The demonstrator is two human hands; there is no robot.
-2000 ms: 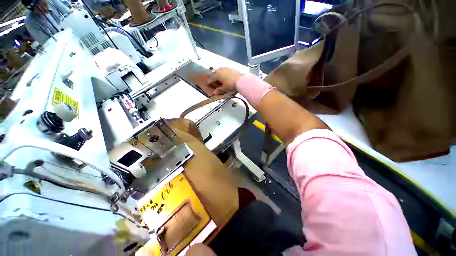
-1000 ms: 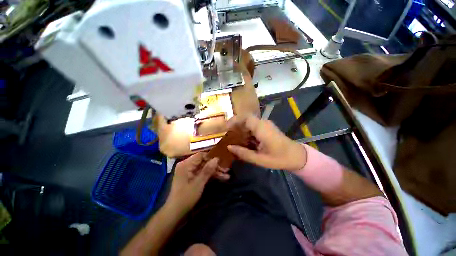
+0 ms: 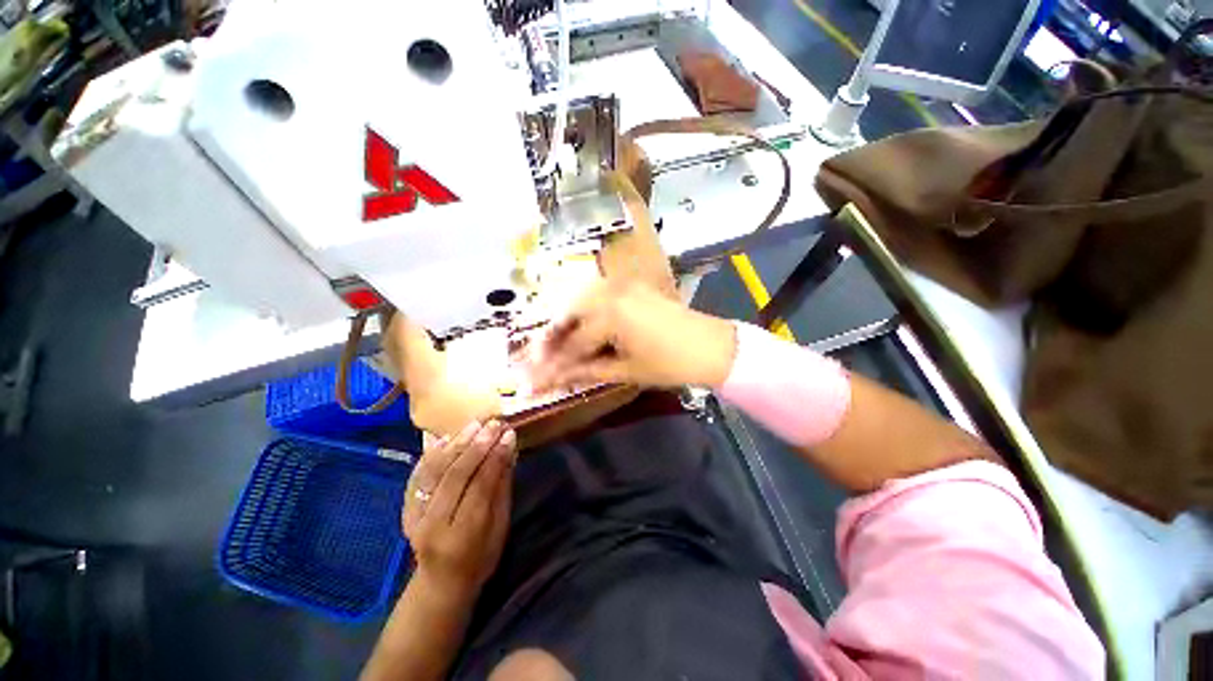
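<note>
The tan bag body (image 3: 643,260) lies under the white sewing head (image 3: 359,173). The pale template (image 3: 565,279) is over it, bright and partly covered by my right hand. My right hand (image 3: 639,339) is over the template window, fingers bent down and blurred; what is under its fingertips is hidden. My left hand (image 3: 459,499) has its fingers together on the bag's near edge, thumb hidden. A narrow reddish-brown strip (image 3: 565,405) shows along the near edge between the hands; I cannot tell if it is the patch or the bag's edge.
Reddish-brown patches (image 3: 720,84) lie on the machine table, behind the metal clamp bracket (image 3: 585,200). A bag handle (image 3: 785,180) loops out right of the machine. Brown bags (image 3: 1104,279) lie on the right side table (image 3: 978,313). A blue basket (image 3: 319,526) is on the floor at left.
First my right hand reached to the patches at the back; then both hands held a reddish-brown patch before the template. Now my right hand is over the window, my left at the bag's edge.
</note>
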